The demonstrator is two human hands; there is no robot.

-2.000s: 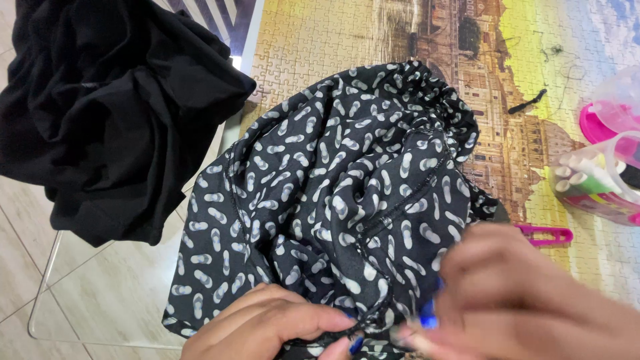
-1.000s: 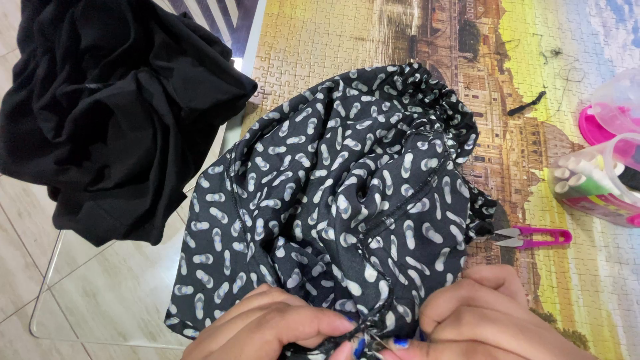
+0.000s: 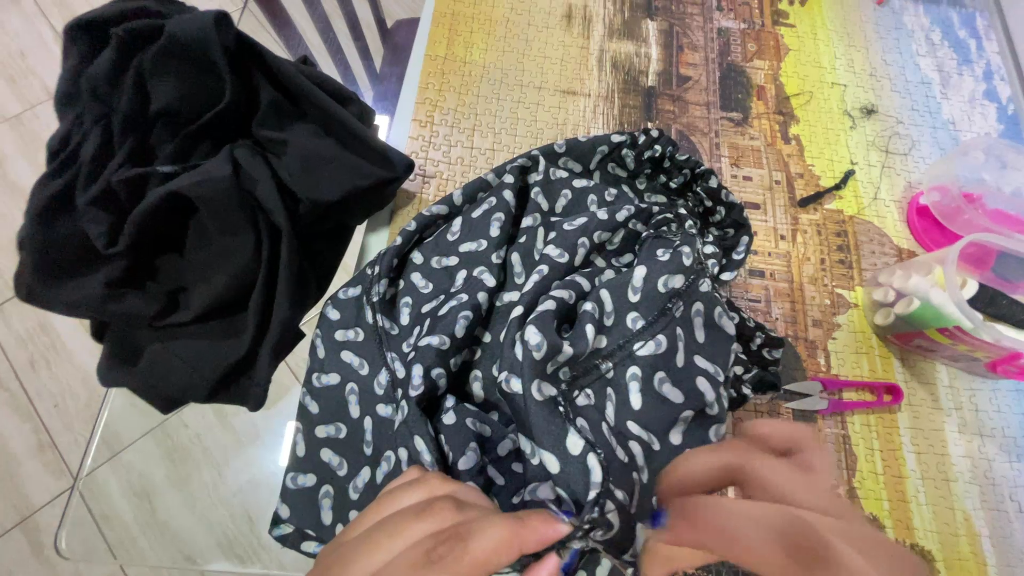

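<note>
Black fabric printed with white flip-flops (image 3: pixel 512 296), with seams and a gathered elastic edge, lies bunched on the table. At its lower edge my left hand (image 3: pixel 448 524) pinches a fold between thumb and fingers. Just to the right, my right hand (image 3: pixel 768 504) is blurred, its thumb and fingertips close together beside the seam; whether it holds a needle or thread cannot be made out. Pink thread snips (image 3: pixel 852 394) with spread blades lie above my right hand, their tips near the fabric.
A plain black cloth (image 3: pixel 184 200) is heaped at the left, at the glass table edge. A jigsaw puzzle picture (image 3: pixel 544 72) covers the tabletop. On the right are a clear tub of thread spools (image 3: pixel 936 304), its pink-rimmed lid (image 3: pixel 944 220), a black scrap (image 3: pixel 826 189) and loose threads (image 3: pixel 868 116).
My right hand has moved a little away from my left, to the right. The snips, largely hidden behind it two seconds ago, show fully. My left hand keeps its pinch on the fabric.
</note>
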